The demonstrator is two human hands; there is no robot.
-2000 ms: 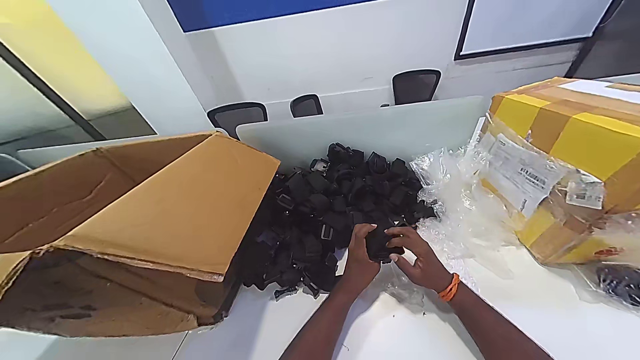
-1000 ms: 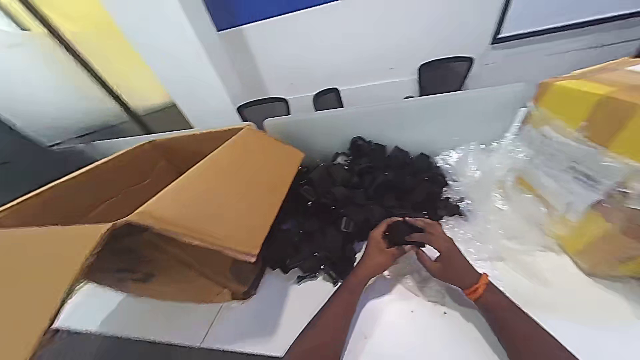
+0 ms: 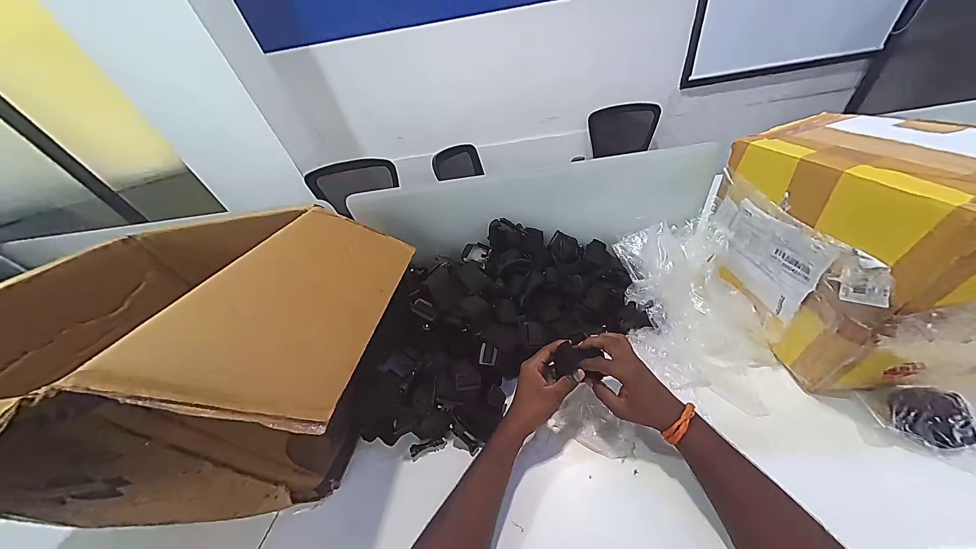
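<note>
A small black item [image 3: 573, 360], perhaps a rolled strap, is held between both hands at the near edge of a large pile. My left hand [image 3: 538, 385] grips its left side, with the thumb near its lower edge. On its right side are the fingers of my right hand [image 3: 627, 381]; an orange band circles that wrist. The pile of black straps with buckles [image 3: 496, 305] spreads behind and to the left of my hands. Below them lies a crumpled clear plastic bag [image 3: 598, 423]. The held item's exact shape is partly hidden by my fingers.
An open cardboard box [image 3: 236, 320] lies on the left of the white table [image 3: 610, 503]. Clear plastic wrapping [image 3: 694, 305] is heaped right of the pile, beside a yellow-taped carton [image 3: 877, 198]. A bagged dark item [image 3: 930, 415] sits at the right. Behind stands a low partition [image 3: 549, 202].
Both hands stay together around the black item, while the fingers have shifted on it. The view has swung somewhat between frames.
</note>
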